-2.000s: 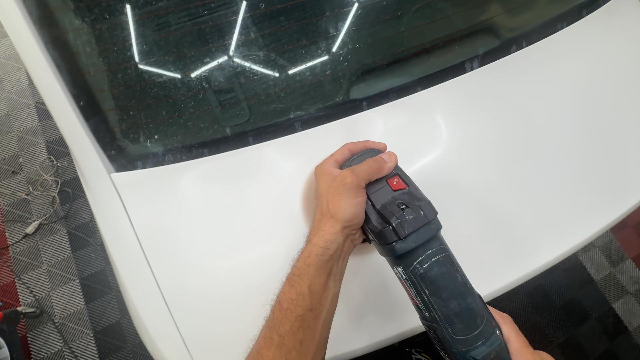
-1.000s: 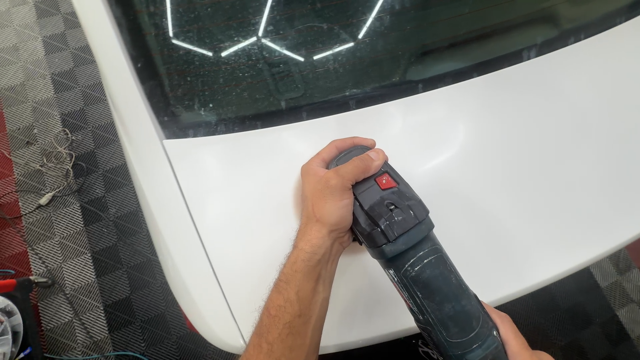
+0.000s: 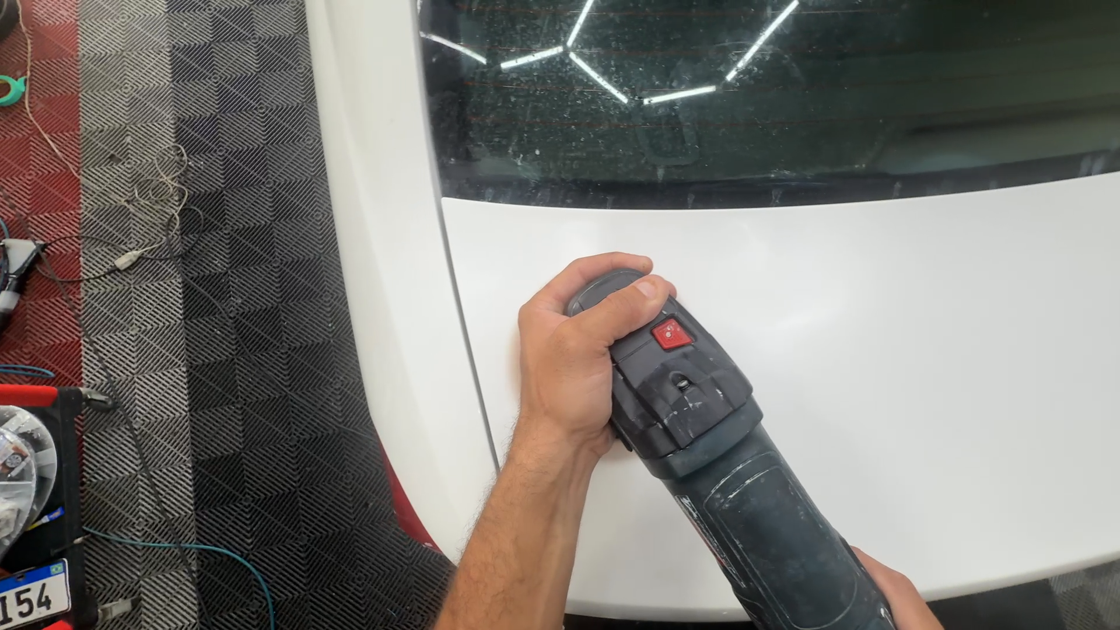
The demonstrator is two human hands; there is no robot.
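A dark grey rotary polisher (image 3: 770, 534) with a red button on its head lies over the white trunk lid (image 3: 919, 350) of a car. My left hand (image 3: 582, 341) wraps around the front of the polisher's head, thumb on top. Low in the view, my right hand (image 3: 897, 591) grips the body's far side, mostly hidden behind it. The polisher's underside cannot be seen, so whether a pad touches the paint is hidden. Above the lid is the dusty rear window (image 3: 787, 131), reflecting bright light tubes.
On the tiled floor (image 3: 254, 350) to the left lie tangled cables with a pale connector (image 3: 128, 260) and a blue cord (image 3: 227, 551). A black and red tool case (image 3: 70, 490) with a clear parts organizer stands at the lower left, a partly visible licence plate against it.
The view has shifted left, showing more of the floor and the case. My hands and the polisher have moved toward the lid's left edge, with both hands still holding the tool.
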